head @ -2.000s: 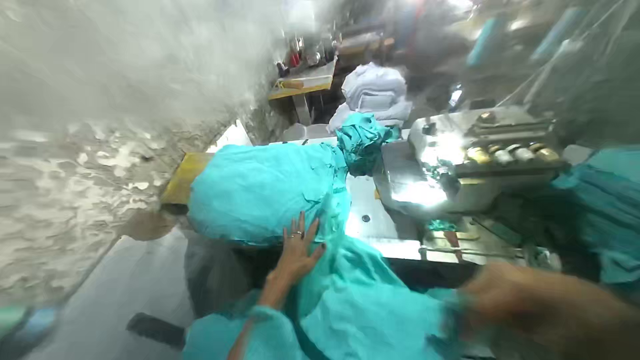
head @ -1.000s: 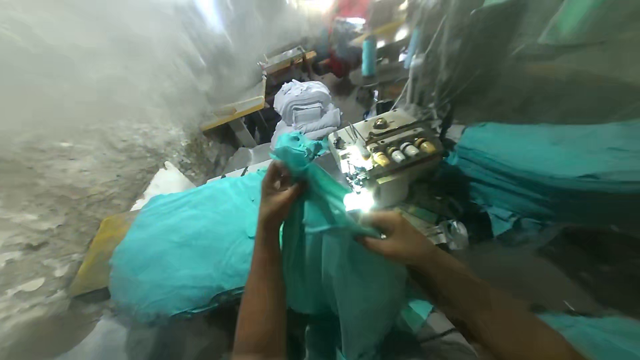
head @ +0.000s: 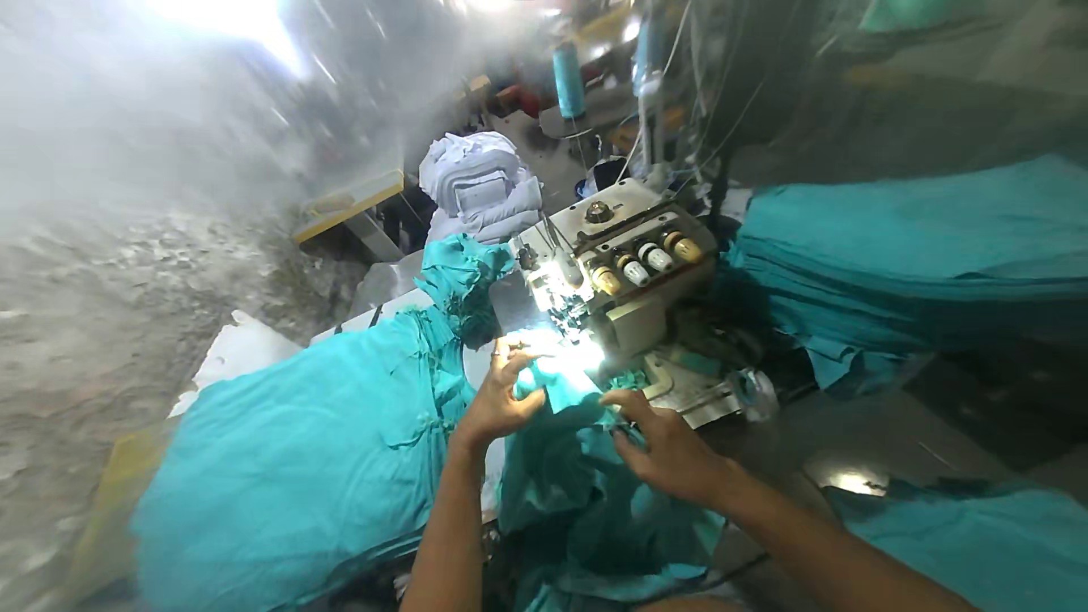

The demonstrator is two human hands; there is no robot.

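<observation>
A lit overlock sewing machine (head: 646, 246) with several tension dials stands in the middle. Teal fabric (head: 565, 459) runs from its needle area down over the front edge. My left hand (head: 501, 395) rests at the fabric's left side near the presser foot, its fingertips washed out by the lamp. On the right, my right hand (head: 659, 438) pinches the same fabric between thumb and fingers. A heap of teal cloth (head: 314, 459) lies left of my left forearm, with a bunched teal piece (head: 463, 276) behind it.
A stack of folded white cloth (head: 480, 187) stands behind the machine. Layered teal fabric (head: 918, 238) lies at the right, more teal cloth (head: 977, 544) at the lower right. A teal thread cone (head: 568, 81) stands at the back. A rough wall (head: 127, 280) borders the left.
A second ago both hands held the teal fabric up in front of the machine; now the fabric's upper edge is at the needle area. Two seconds ago my left hand lay on the teal heap.
</observation>
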